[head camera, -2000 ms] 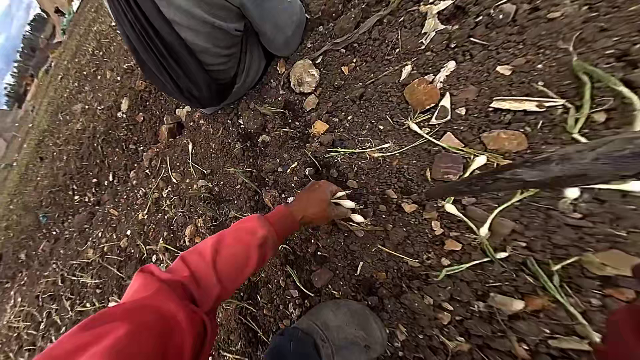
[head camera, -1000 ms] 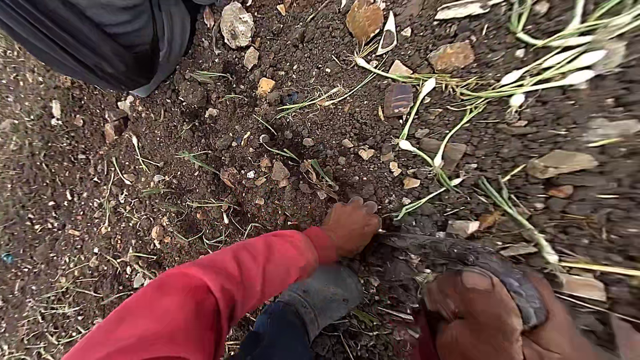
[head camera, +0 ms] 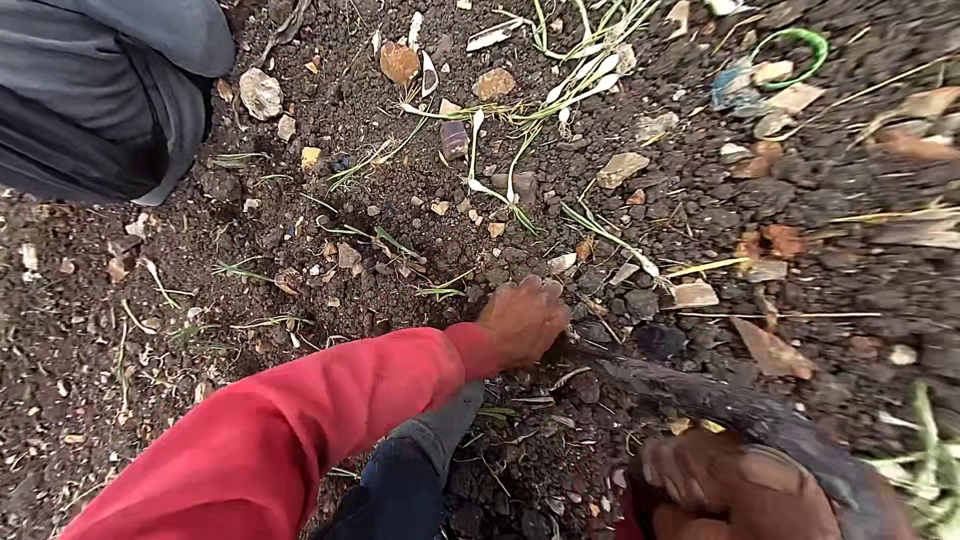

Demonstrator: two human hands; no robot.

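My left hand [head camera: 527, 321], in a red sleeve, is low over the dark soil with its fingers curled; whether anything is inside them is hidden. Its fingertips are beside the tip of a dark curved wooden stick [head camera: 697, 397]. Around the thick part of that stick my right hand [head camera: 739, 487] is closed, at the lower right, slightly blurred. A small green onion seedling [head camera: 442, 290] stands in the soil just left of my left hand. Loose onion seedlings with white bulbs [head camera: 592, 79] lie farther up, and a single seedling [head camera: 615, 240] lies to the upper right of that hand.
A person in dark grey clothing [head camera: 97, 90] is at the upper left. My shoe [head camera: 450, 420] rests on the soil below my left arm. Stones [head camera: 261, 94] and dry stalks are scattered about. A green plastic ring [head camera: 814, 56] lies at the upper right, and more green stalks [head camera: 926, 450] at the lower right.
The white bulbs seen in my left hand two seconds ago are not visible there now. My right hand on the stick has come into view, and the stick's tip has come down beside my left hand.
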